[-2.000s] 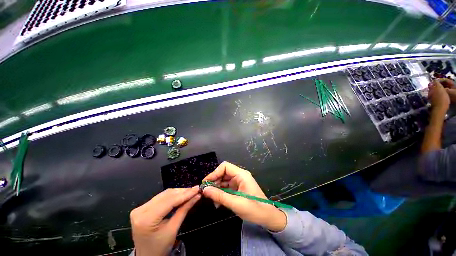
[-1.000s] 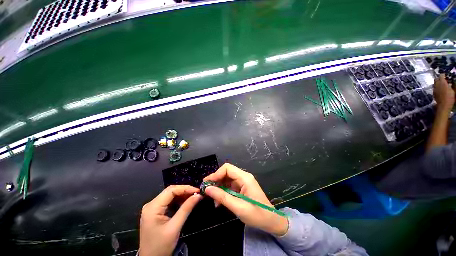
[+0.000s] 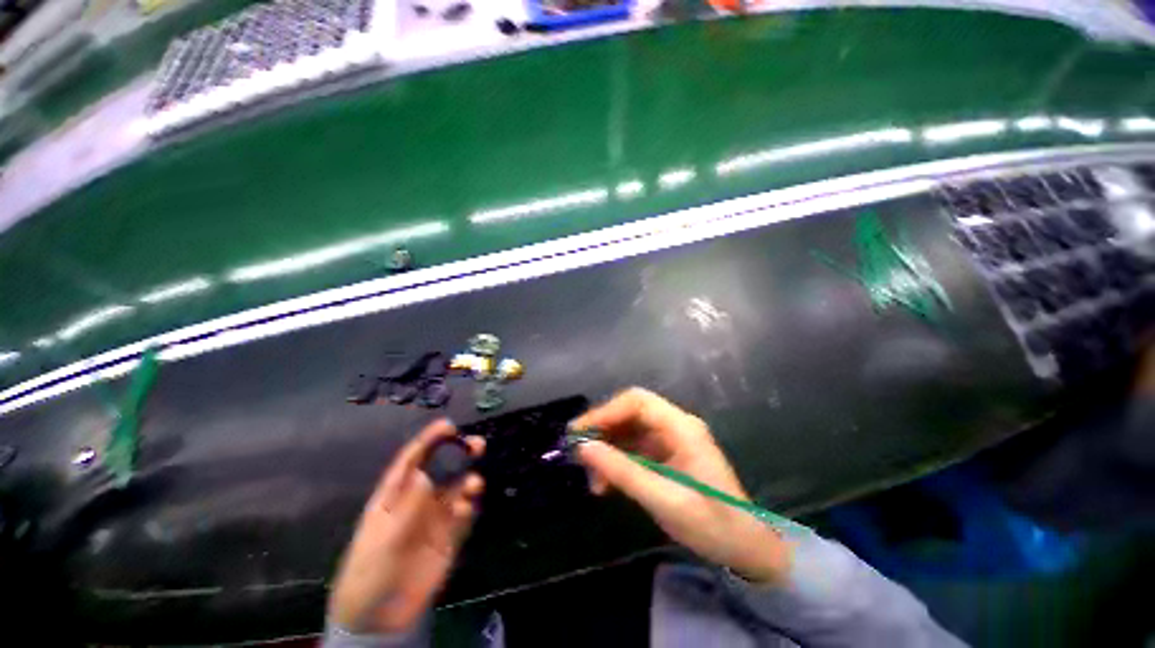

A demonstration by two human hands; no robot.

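Note:
The head view is blurred. My left hand (image 3: 412, 538) holds a dark round part, likely a black ring (image 3: 447, 462), at its fingertips. My right hand (image 3: 678, 487) pinches a small green and metallic round board (image 3: 578, 444) at its fingertips, with a green stick (image 3: 709, 490) running back along the hand. The hands are apart, over and beside the black speckled pad (image 3: 517, 446). Black rings (image 3: 416, 377) lie beyond my left hand, touching or close to a cluster of board parts with white and yellow bits (image 3: 486, 368).
Spare green sticks lie at the right (image 3: 893, 268) and far left (image 3: 131, 424). A compartment tray (image 3: 1058, 260) is at the right. A small unit (image 3: 400, 260) sits on the green belt (image 3: 532, 133). A white rack (image 3: 260, 57) and blue bin (image 3: 576, 13) are across the belt.
My hands have separated; a dark round part now shows in my left hand. The head view has shifted, so the bench things appear further right. The neighbour's hand is no longer clearly visible.

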